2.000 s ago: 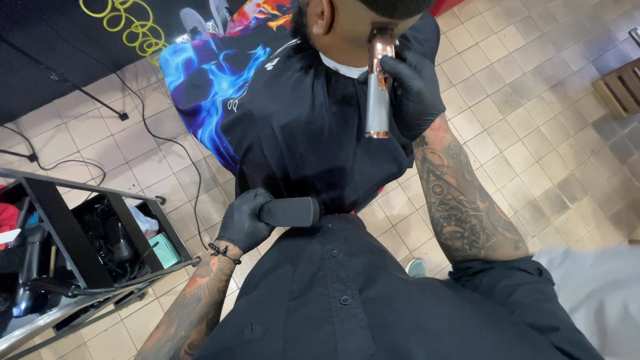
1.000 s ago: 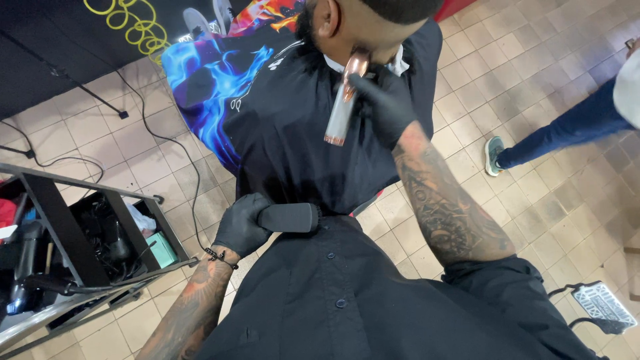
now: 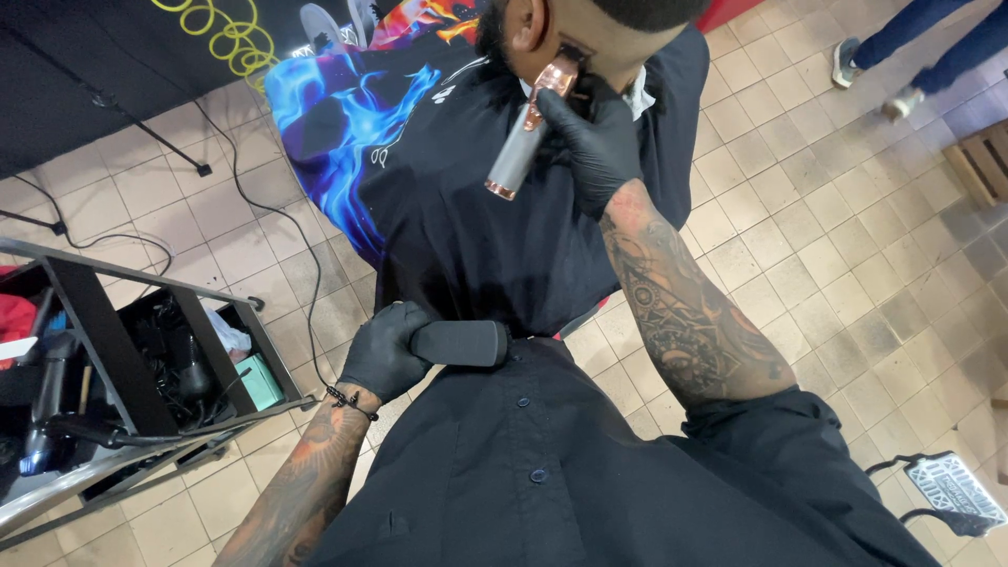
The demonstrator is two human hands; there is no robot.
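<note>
My right hand (image 3: 594, 142), in a black glove, grips a silver and copper-coloured cordless hair trimmer (image 3: 526, 130). The trimmer's head is at the side of a seated person's neck (image 3: 610, 47), below and behind the ear; the glove partly hides the contact. My left hand (image 3: 387, 350), also gloved in black, is closed around a black brush (image 3: 459, 343), held low in front of my shirt. Its bristles barely show along the far edge. A dark barber cape (image 3: 488, 197) with blue and orange flame print covers the seated person, and white neck paper (image 3: 642, 94) shows at the collar.
On the left stands a black trolley (image 3: 102, 346) holding a hair dryer (image 3: 51, 409), cords and other tools. A black cable (image 3: 295, 220) runs over the tiled floor. Another person's legs (image 3: 913, 47) are at upper right, near a wooden slatted piece (image 3: 980, 161). A metal footrest (image 3: 953, 484) shows at lower right.
The trimmer, upright two seconds ago, is tilted with its base toward the lower left. My left hand keeps the brush in about the same place. Another person's legs have come into view on the right.
</note>
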